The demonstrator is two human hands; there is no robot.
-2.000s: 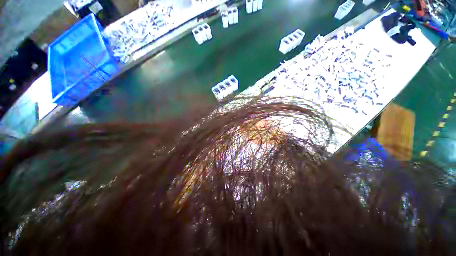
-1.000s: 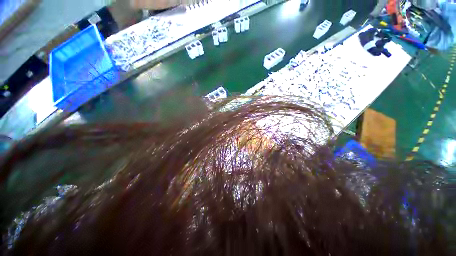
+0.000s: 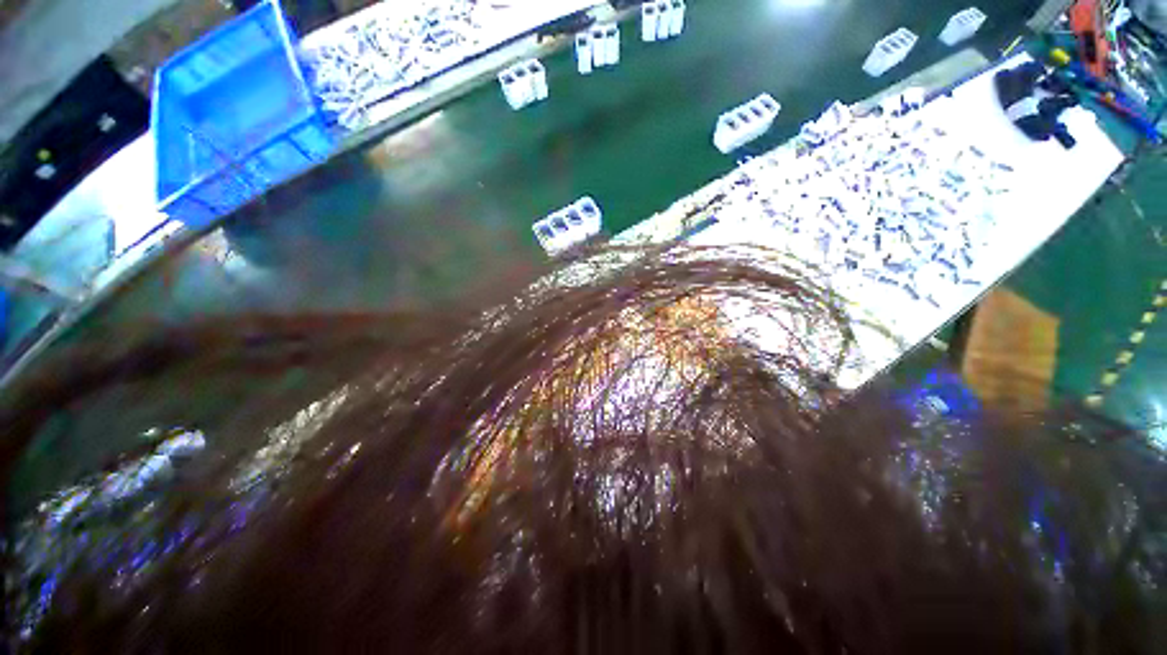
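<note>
Dark hair covers the lower and middle part of the head view. Neither of my hands can be made out; an orange-toned patch shows through the hair, but I cannot tell what it is. A loose pile of small white pieces [image 3: 883,192] lies on the white bench [image 3: 1069,179] at the right. On the green belt [image 3: 422,205], a white block with several dark openings [image 3: 567,225] lies just above the hair. A similar block [image 3: 747,123] lies further right, beside the bench edge.
More white blocks [image 3: 523,83] lie along the belt. A blue bin [image 3: 237,128] stands at upper left, beside another pile of white pieces [image 3: 390,58]. Black parts [image 3: 1034,102] lie at the bench's far end. A brown box or stool [image 3: 1011,348] and something blue [image 3: 941,394] are at right.
The view has swung one way and back, so the bench and blocks sit close to where they were two seconds ago. No hand has appeared.
</note>
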